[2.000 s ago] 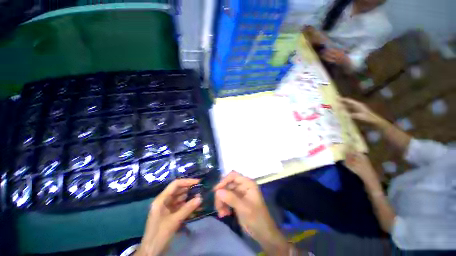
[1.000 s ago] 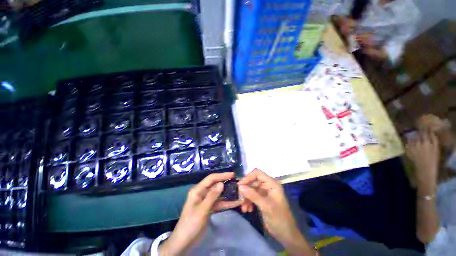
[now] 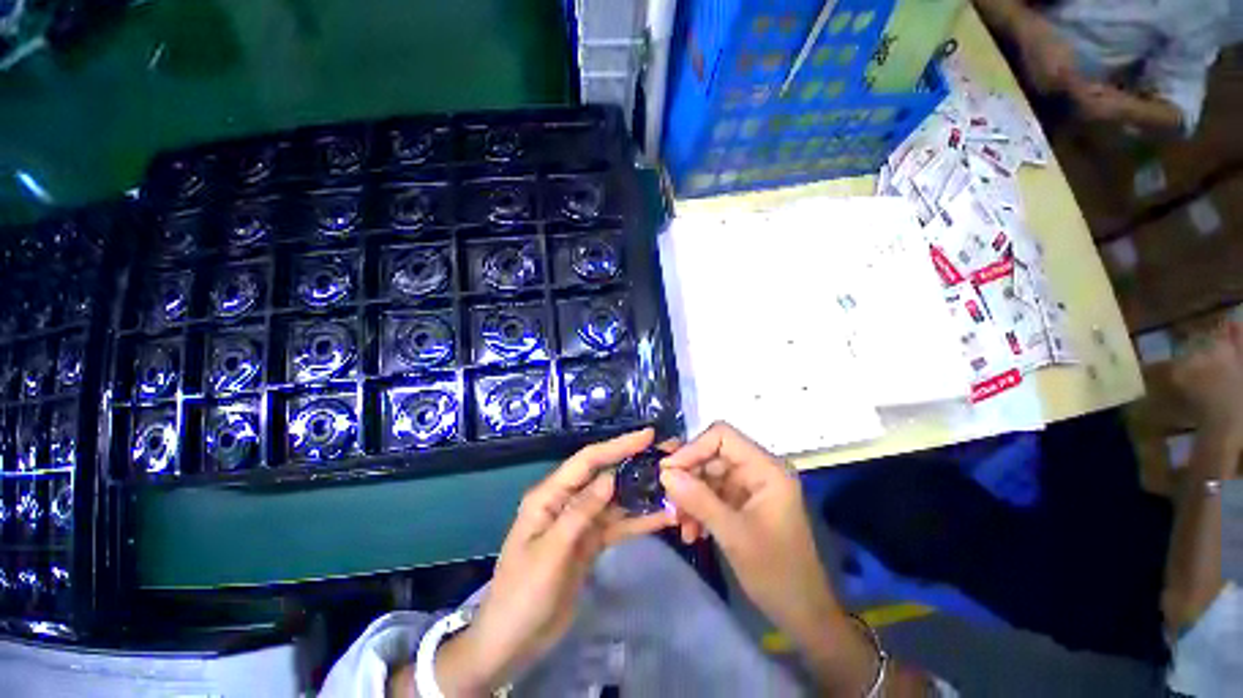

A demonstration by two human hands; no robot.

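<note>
A small round black part [image 3: 639,481] is held between my two hands at the tray's near right corner. My left hand [image 3: 556,529] grips its left side and underside with thumb and fingers. My right hand [image 3: 747,507] has its thumb and fingertips at the part's right edge. Whether a tiny piece is between the right fingertips cannot be told. A large black tray [image 3: 375,289] of square pockets with ring shapes lies straight ahead. White sheets [image 3: 784,321] with a few dark specks lie right of the tray.
A second black tray [image 3: 48,409] lies at far left on the green bench [image 3: 341,55]. A blue perforated basket [image 3: 791,102] stands behind the sheets on the yellow table [image 3: 1091,314]. White and red cards [image 3: 995,259] lie scattered there. Other people's arms [image 3: 1197,505] show at right.
The view has shifted, so the tray sits higher and the picture is sharper. Two seconds ago my hands were apart; now they meet around the black part, as one second ago.
</note>
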